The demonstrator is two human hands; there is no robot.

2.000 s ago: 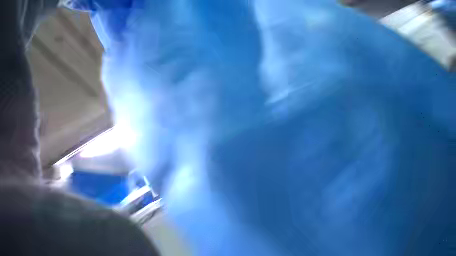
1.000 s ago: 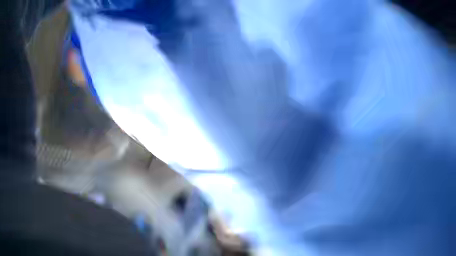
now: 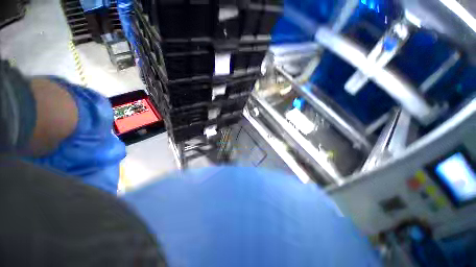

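Observation:
Neither of my hands can be made out; a large blue smock surface [image 3: 245,219] fills the bottom middle. A tall stack of black totes [image 3: 193,62] with white labels stands in front, on a low metal stand [image 3: 195,148]. Left of it, a black crate [image 3: 141,134] on the floor holds a red-orange liner [image 3: 138,123] with a populated circuit board [image 3: 130,109] on its far part. Right of the stack, silver conveyor rails [image 3: 292,133] run through a machine opening, with a small white item [image 3: 300,120] between them.
A control panel with a lit screen [image 3: 458,174] and coloured buttons [image 3: 417,182] is at right. A blurred pale bar [image 3: 376,73] crosses the upper right. More black crates [image 3: 81,21] stand at upper left beside yellow-black floor tape [image 3: 78,62]. Bare skin and blue cloth [image 3: 86,125] show at left.
The blurred blue cloth that filled most of the view has dropped to the bottom and left. The crate stack, red-lined crate, rails and control panel now show.

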